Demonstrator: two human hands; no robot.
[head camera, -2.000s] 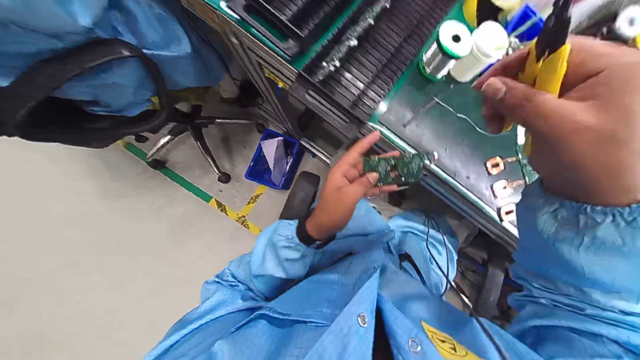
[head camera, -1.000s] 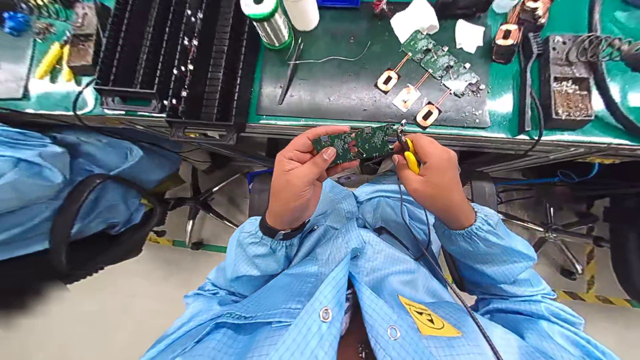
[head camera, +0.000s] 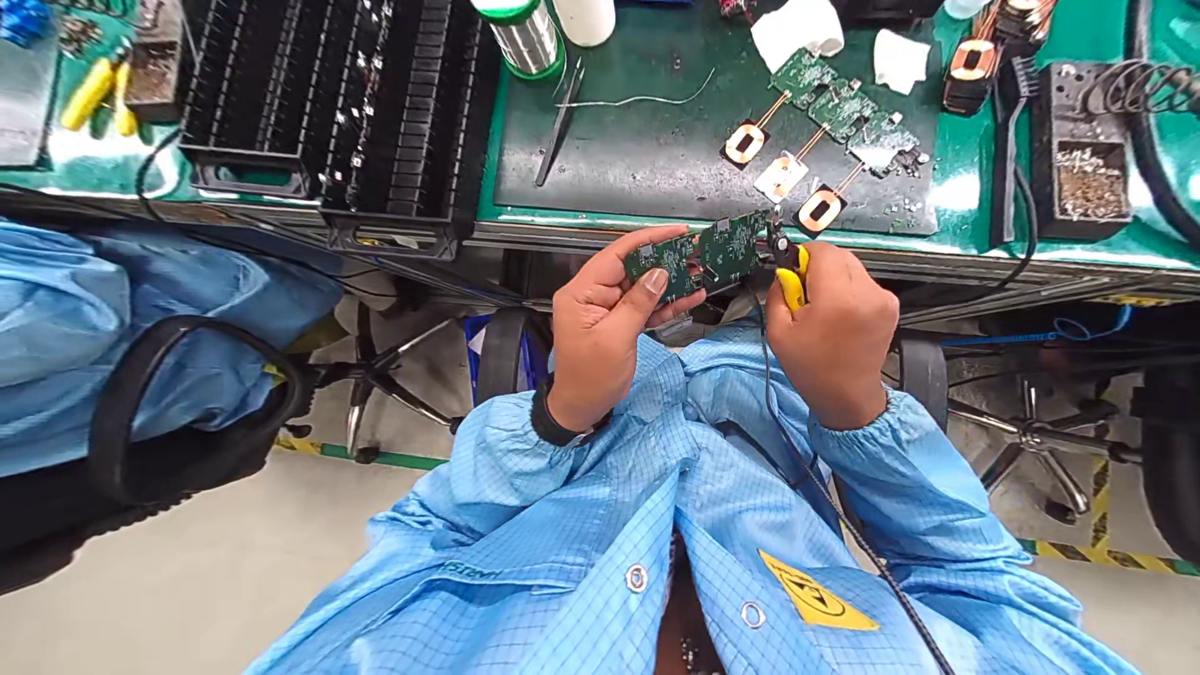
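My left hand (head camera: 609, 319) grips the left end of a green circuit board panel (head camera: 731, 248), thumb on top and fingers beneath, above my lap at the bench edge. In my right hand (head camera: 834, 328) is a pair of yellow-handled cutters (head camera: 794, 278), its jaws at the right end of the panel. The jaws' exact contact with the board is too small to tell. Beyond them on a dark mat (head camera: 637, 169) lie several green boards (head camera: 844, 111) wired to copper coils (head camera: 820, 209). Black tweezers (head camera: 560, 122) and a thin strand of solder wire (head camera: 647, 99) lie to the left.
Black slotted racks (head camera: 328, 103) stand at the bench's left, beside a solder spool (head camera: 527, 42). A black brush (head camera: 1011, 141) and a soldering-iron stand with a tray of metal scraps (head camera: 1087, 178) are at the right. Another person in blue clothing (head camera: 141, 337) sits at the left.
My right hand, earlier raised over the bench with the yellow-handled tool, has come down to the panel's right end. My left hand still holds the panel. The view has swung strongly.
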